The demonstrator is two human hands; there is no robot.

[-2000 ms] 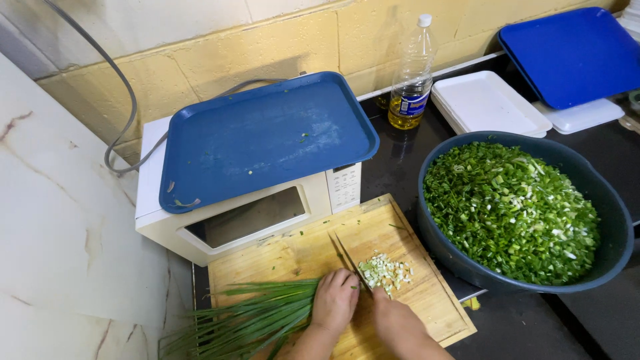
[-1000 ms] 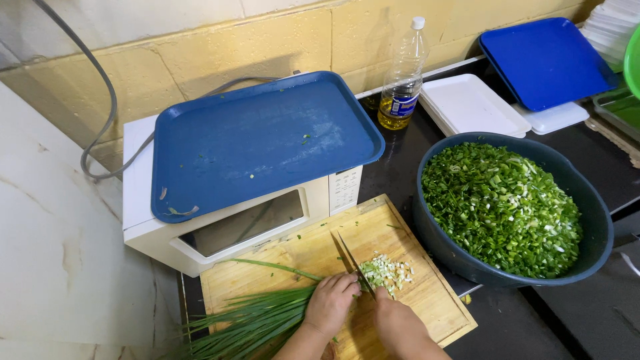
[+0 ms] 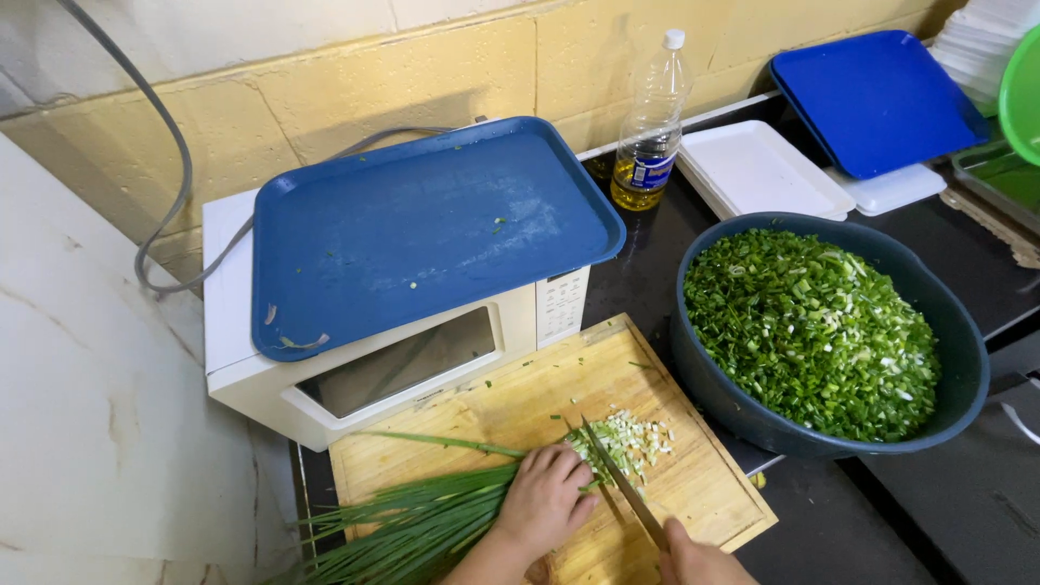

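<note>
My left hand (image 3: 546, 497) presses down on a bunch of green onions (image 3: 431, 520), whose long green leaves fan out to the left over a wooden cutting board (image 3: 691, 455). In my right hand (image 3: 697, 559) is a kitchen knife (image 3: 624, 479), its blade slanting up and left beside my left fingers, at the cut end of the bunch. Small white and pale green chopped pieces (image 3: 632, 439) lie against the blade and to its right. Right of the board, a large dark blue tub (image 3: 971, 382) holds a heap of chopped green onion (image 3: 812, 333).
A blue tray (image 3: 422, 236) lies on a white microwave (image 3: 455, 366) behind the board. Behind the tub are a plastic bottle of yellow oil (image 3: 646, 154), white trays (image 3: 764, 166) and a bright blue tray (image 3: 881, 101). A green bowl (image 3: 1022, 97) shows at the right edge.
The pile of chopped pieces by the blade has grown and spread. My left hand has stayed on the bunch and my right hand on the knife. The view has shifted somewhat.
</note>
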